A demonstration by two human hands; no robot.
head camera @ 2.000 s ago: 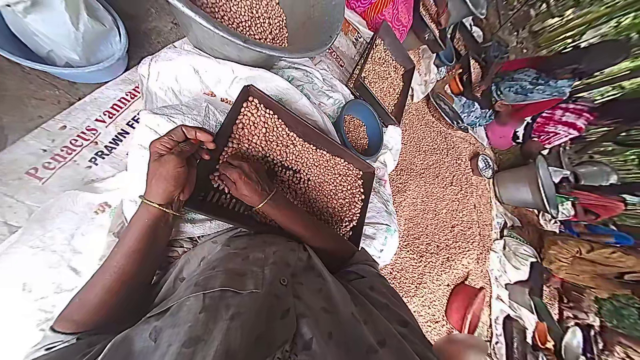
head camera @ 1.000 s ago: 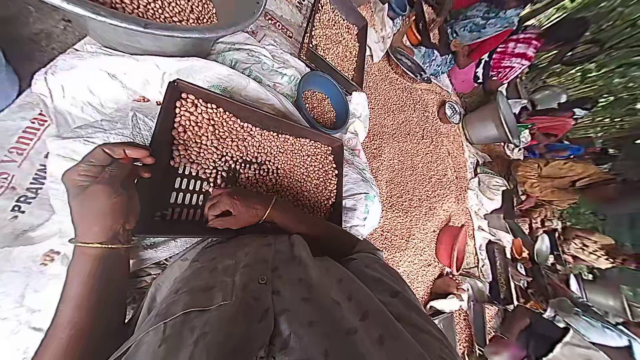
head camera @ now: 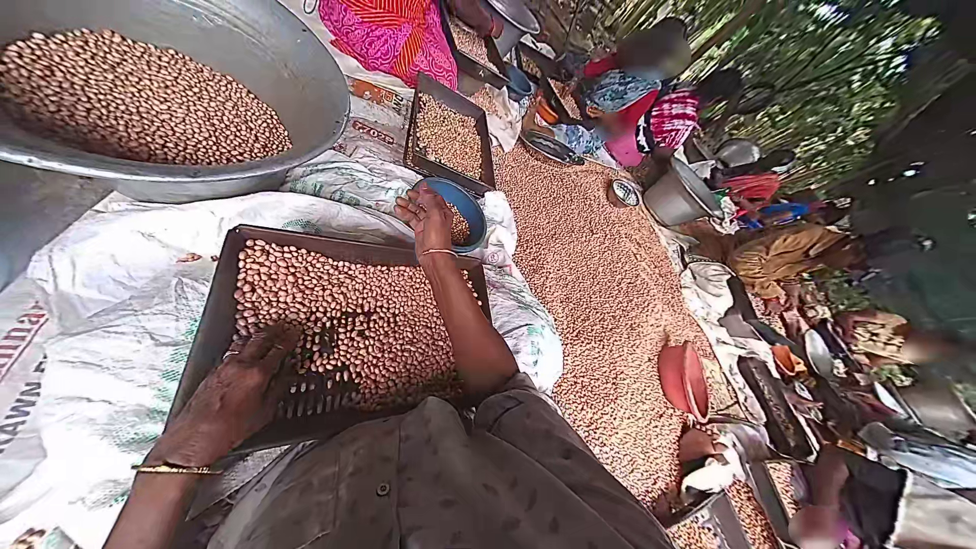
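A dark slatted tray (head camera: 351, 248) lies before me, spread with shelled peanuts (head camera: 381, 305); bare slats show near its lower middle. My left hand (head camera: 240, 381) rests at the tray's left side, its fingertips down among the peanuts. Whether it grips any is hidden. Over a blue bowl (head camera: 473, 210) just beyond the tray's upper right corner is my right hand (head camera: 427, 217), palm partly turned up and fingers slightly bent. The bowl has peanuts in it. Whether anything small lies in the right fingers cannot be made out.
A large metal basin (head camera: 320, 99) of peanuts stands at upper left. White woven sacks (head camera: 114, 267) lie beneath the tray. Another dark tray (head camera: 484, 145) sits beyond the blue bowl. A wide peanut heap (head camera: 595, 305), a red bowl (head camera: 682, 381), a grey bucket (head camera: 675, 198) and several people are on the right.
My right hand has moved from the peanuts in the tray to over the blue bowl. My left hand has come from beside the tray's left edge onto the peanuts.
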